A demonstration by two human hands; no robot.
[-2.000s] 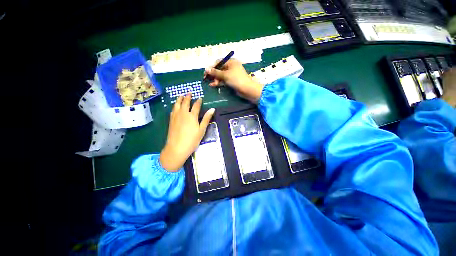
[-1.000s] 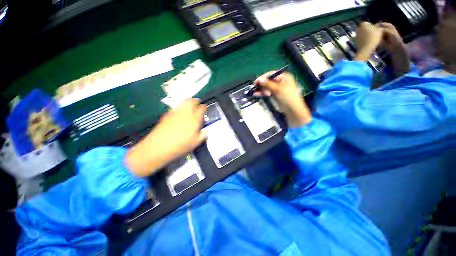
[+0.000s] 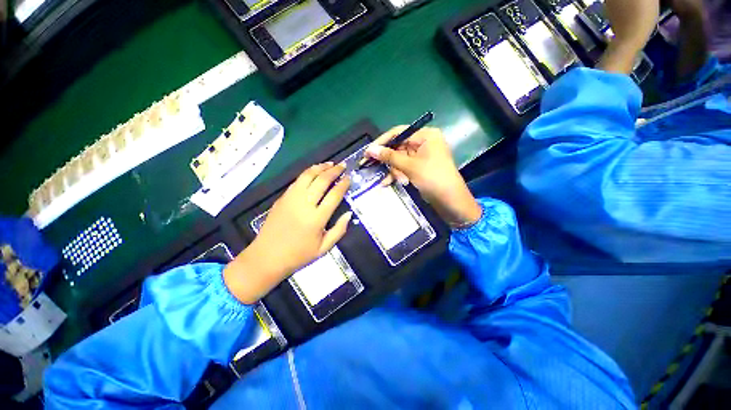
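My right hand (image 3: 421, 164) is shut on thin black tweezers (image 3: 410, 130); their tip points at the dark upper end of a phone mid-frame assembly (image 3: 389, 218) at the right end of the foam tray (image 3: 365, 300). My left hand (image 3: 292, 228) lies palm down over the tray, its fingertips at the left side of that phone's upper end. Whether its fingers hold anything is hidden. A second phone (image 3: 325, 284) shows partly under my left hand. More phones lie further left, partly covered by my left sleeve.
Beyond the tray are a release liner strip (image 3: 132, 152), a short liner piece (image 3: 240, 156) and a grid of white dots (image 3: 92, 244). A blue bin (image 3: 36, 256) is at the left edge. Other phone trays (image 3: 280, 76) are at the top and right. Another person's blue sleeve (image 3: 593, 160) is at right.
The view has shifted, with the bench nearer. My left hand has moved toward the rightmost phone, and both hands are now close together at its upper end. The tweezers stay in my right hand.
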